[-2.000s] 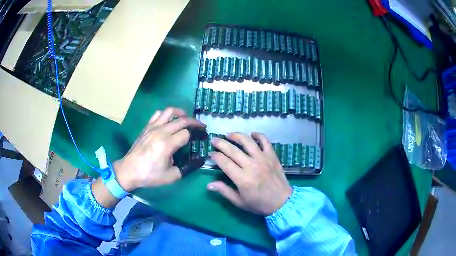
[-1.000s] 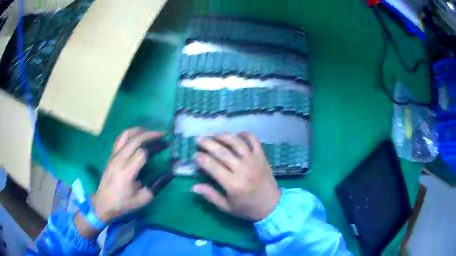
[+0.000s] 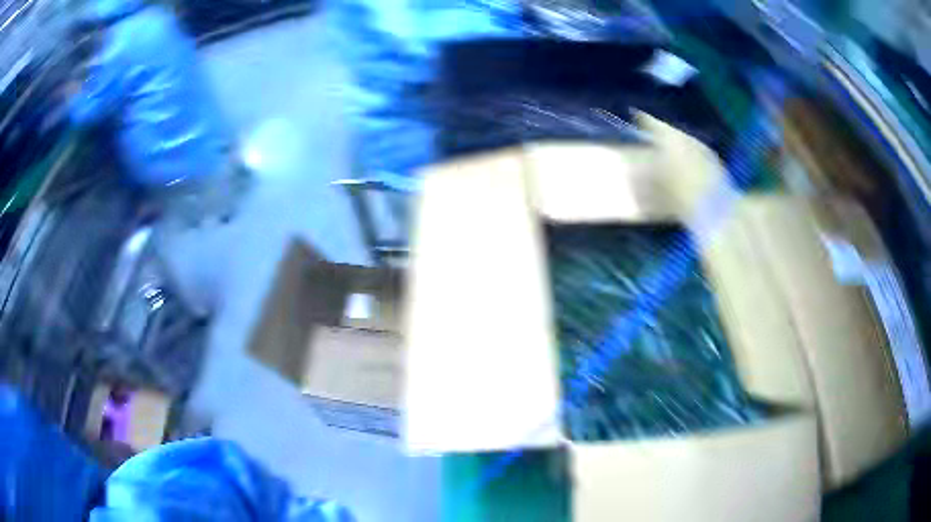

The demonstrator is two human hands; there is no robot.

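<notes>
The view is strongly blurred. An open cardboard box [image 3: 480, 306] with its flaps spread stands at centre right. It holds a heap of loose green modules [image 3: 643, 336]. A blue cord [image 3: 638, 311] runs slantwise across the box in front of the modules. Neither of my hands shows. A blue sleeve [image 3: 194, 484] shows at the bottom left edge, its hand out of the picture. The metal tray is out of view.
A closed cardboard box [image 3: 842, 336] with pale labels stands right of the open one. A smaller open box [image 3: 352, 357] sits lower, by the pale floor [image 3: 255, 235]. People in blue clothing [image 3: 163, 92] are at the top. A black bin [image 3: 541, 92] lies behind the open box.
The view has swung left, away from the metal tray and its rows, to the open box and the floor. Both hands have gone out of the picture.
</notes>
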